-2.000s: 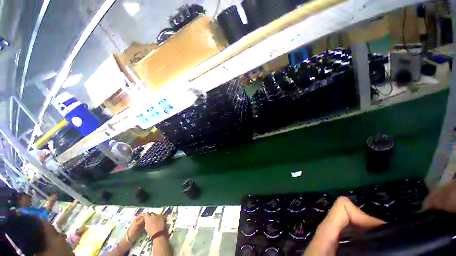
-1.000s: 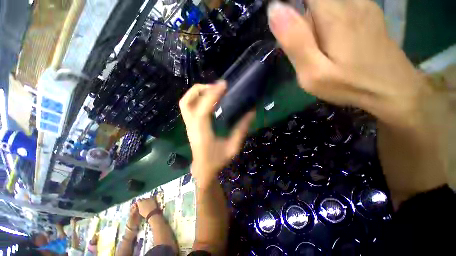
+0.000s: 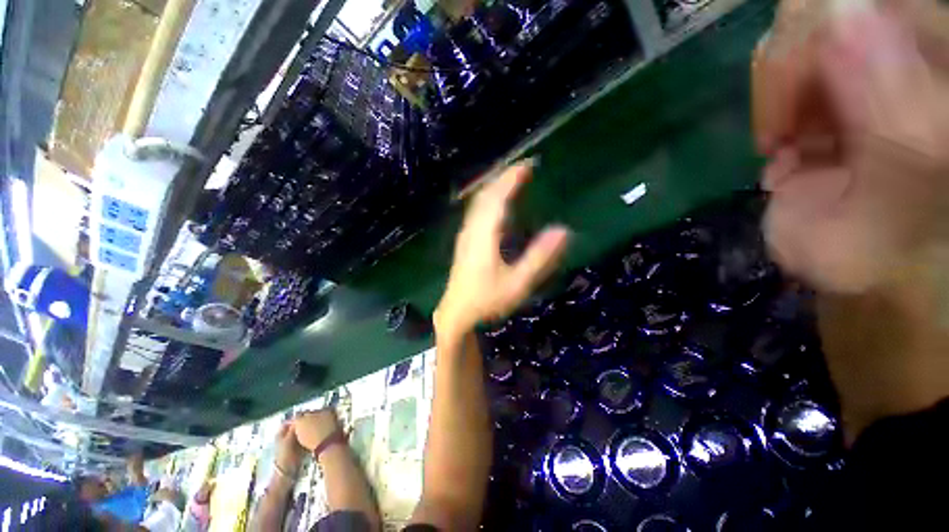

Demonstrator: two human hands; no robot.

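Observation:
My left hand (image 3: 494, 265) is over the green conveyor belt (image 3: 687, 130), fingers and thumb apart, with nothing in it. My right hand (image 3: 848, 156) is at the upper right, large and blurred, its fingers curled; whether it holds anything cannot be told. Below and between my hands lies the glossy black blister tray (image 3: 520, 416), with rows of round pockets and ringed unit end faces (image 3: 642, 460) that glare at the front. A black cylindrical unit (image 3: 398, 318) stands on the belt left of my left hand.
More black cylinders (image 3: 305, 372) are farther down the belt. A small white piece (image 3: 634, 193) lies on it. Stacked black trays (image 3: 312, 171) and a white rack (image 3: 156, 125) stand beyond. Another person's hands (image 3: 309, 429) are over the paper-covered bench (image 3: 401, 400) at left.
The black cylinder seen between my hands a second ago is no longer visible. My left hand has moved right and is empty; my right hand has moved right. The view has also shifted.

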